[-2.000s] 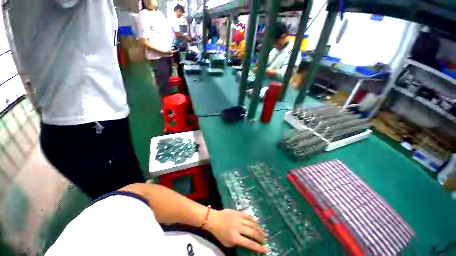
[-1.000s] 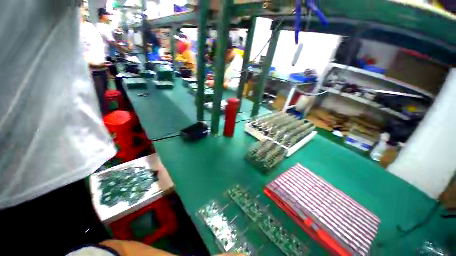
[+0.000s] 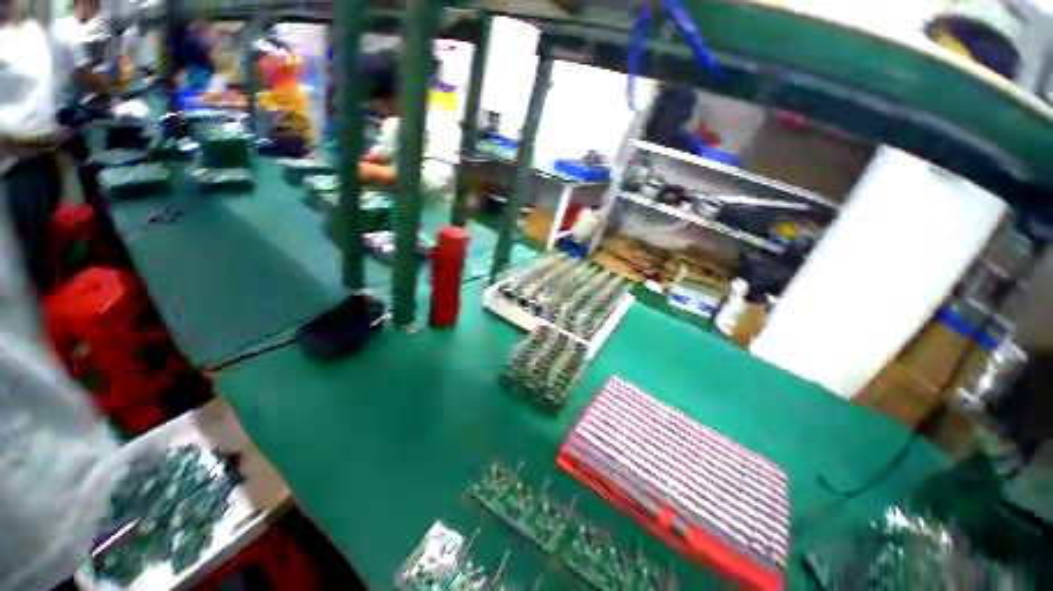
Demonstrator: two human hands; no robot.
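No hand of mine is in the picture. A green circuit board panel (image 3: 566, 533) with thin wires sticking out lies on the green mat at the bottom centre. Part of a second panel in a clear holder (image 3: 437, 559) shows to its left, cut off by the lower edge. A thick red stack (image 3: 681, 476) with rows of white strips on top lies to the right of the panels.
A white tray of boards (image 3: 560, 294) stands farther back, more boards (image 3: 545, 365) before it. A red cylinder (image 3: 448, 275) and black object (image 3: 342, 323) stand near green posts. A bin of small boards (image 3: 173, 508) is at left. Blurred boards (image 3: 906, 554) lie lower right. People show at left.
The view has swung to the right, so the bench things sit farther left. My left hand, on the near panel two seconds ago, has left the picture. More of the lower right has come into view.
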